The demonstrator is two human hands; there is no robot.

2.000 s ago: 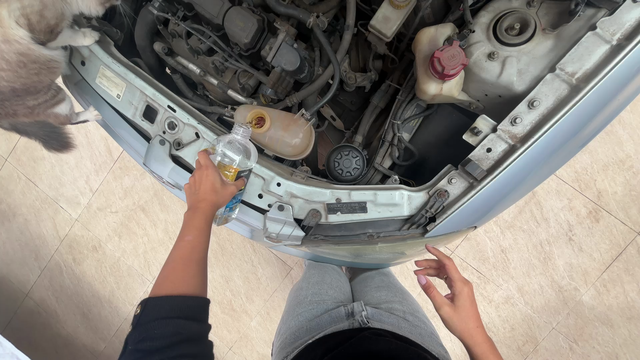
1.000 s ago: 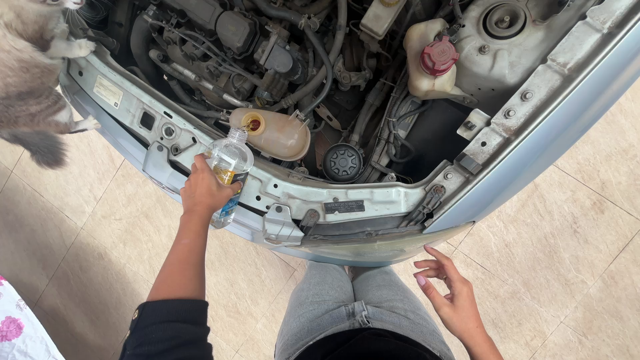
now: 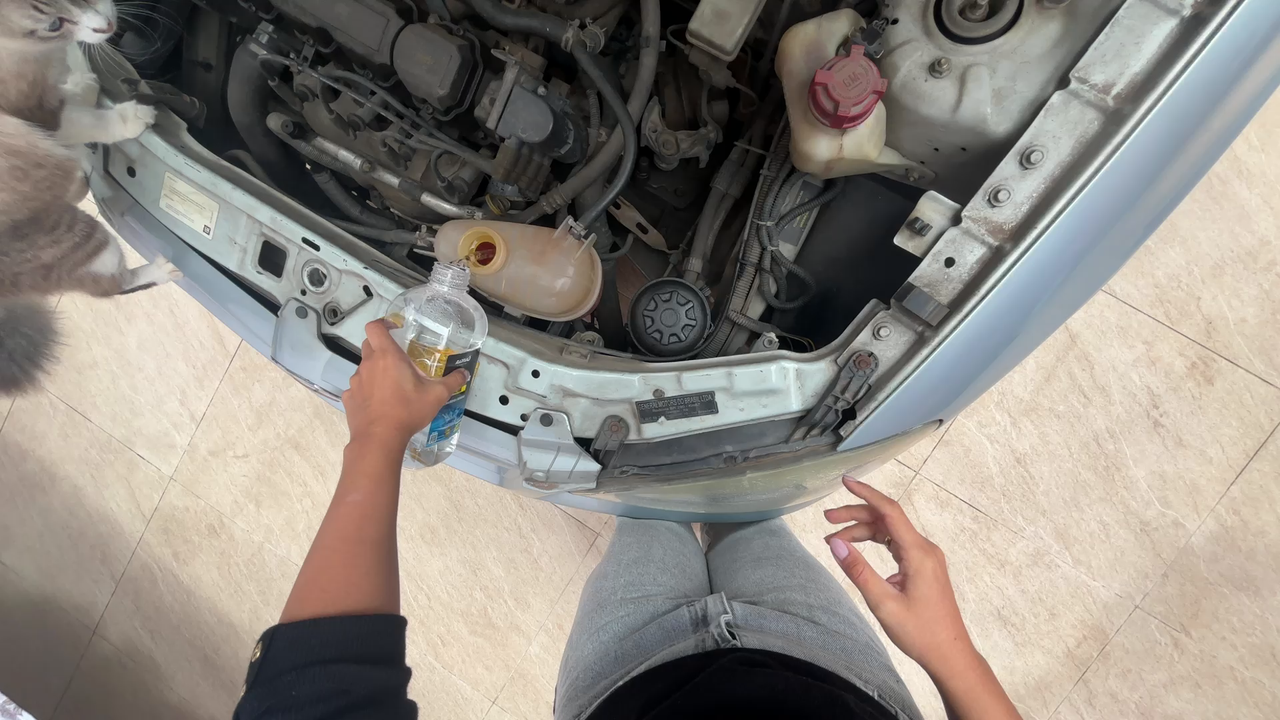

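My left hand (image 3: pixel 395 390) grips a clear plastic bottle (image 3: pixel 437 318) with a coloured label. The bottle tilts over the car's front panel, its uncapped mouth at the open filler neck (image 3: pixel 482 249) of a yellowed plastic coolant tank (image 3: pixel 540 272). A thin stream of clear liquid seems to run between them; reddish-brown shows inside the neck. My right hand (image 3: pixel 900 580) hangs beside my thigh near the bumper, fingers apart, holding nothing.
A grey and white cat (image 3: pixel 50 200) has a paw on the front panel at left. Another reservoir with a red cap (image 3: pixel 848 88) sits at upper right. Behind the tank lie the engine (image 3: pixel 430 70) and hoses. The round black cap (image 3: pixel 670 317) is right of the tank.
The view has shifted slightly. The cat's head has come into view at the upper left. My left hand keeps the bottle at the tank's neck, and my right hand stays apart from the car.
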